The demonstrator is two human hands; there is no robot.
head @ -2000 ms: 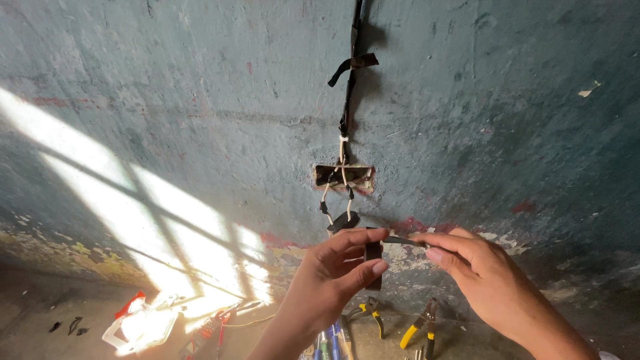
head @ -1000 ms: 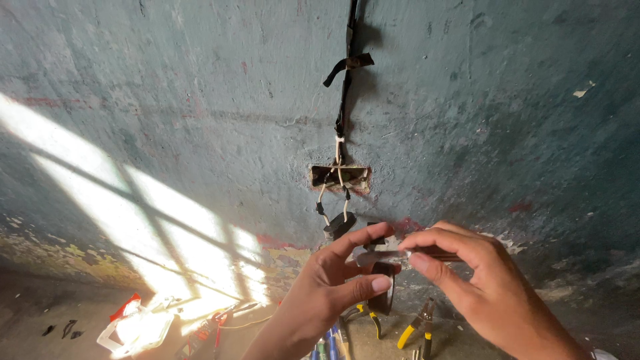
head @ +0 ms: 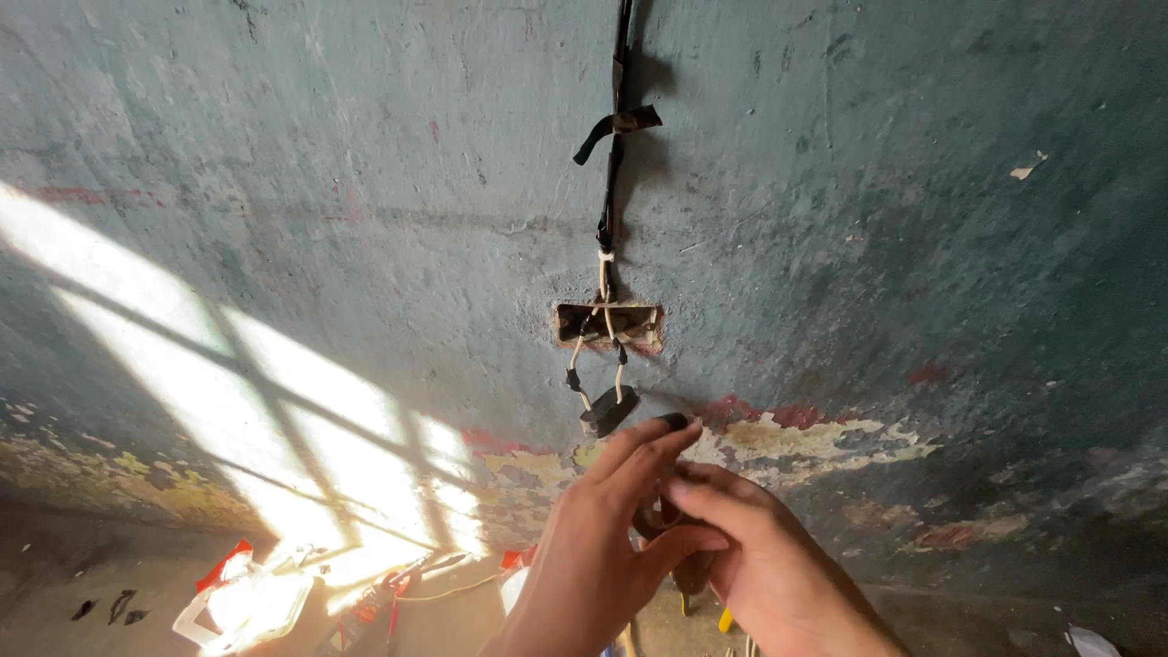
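Observation:
My left hand (head: 620,511) and my right hand (head: 744,529) meet low in the centre, below a recessed wall box (head: 610,328). Between their fingers is a dark roll of what looks like electrical tape (head: 655,518), mostly hidden. A black piece (head: 673,422) lies on a left fingertip. Above the left hand, a black fitting (head: 611,411) hangs from white wires (head: 621,376) with black-taped joints. A black cable (head: 611,182) runs down the wall to the box, with a loose-ended strip of black tape (head: 630,121) around it.
On the floor at the left lie a white plastic container (head: 246,607), a red-handled tool (head: 393,607) and black scraps (head: 120,604). Yellow handle parts (head: 725,620) show below my hands. Blue paint peels off the lower wall (head: 821,447).
The right hand has moved left and down, close against the left. The dark strip stretched between my hands two seconds ago no longer shows, and a black piece now shows on a left fingertip.

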